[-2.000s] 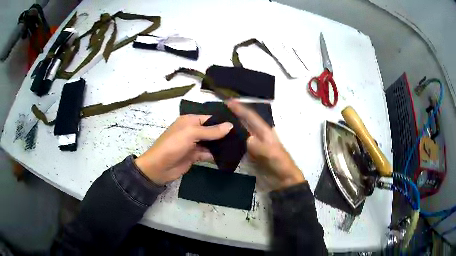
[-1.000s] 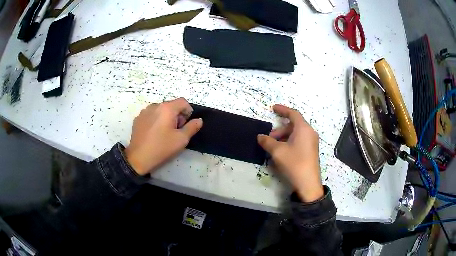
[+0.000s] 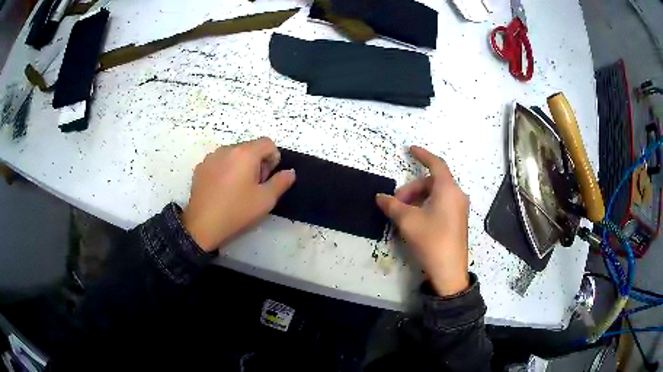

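A black rectangular pocket piece lies flat near the table's front edge. My left hand pinches its left end, with thumb on top and fingertips at the upper left corner. My right hand is at its right end, with the thumb on the right edge and the index finger raised. Whether a second layer lies under the piece cannot be told. Both hands are bare, with dark denim cuffs.
Shaped dark cut pieces lie beyond the hands, below a black stack with an olive strip to its left. A black bundle is far left. Red scissors and a steam iron on its pad are right.
The shaped piece has left my hands and lies on the far pile. My hands have come down to the black piece at the front edge. The view has tilted downward.
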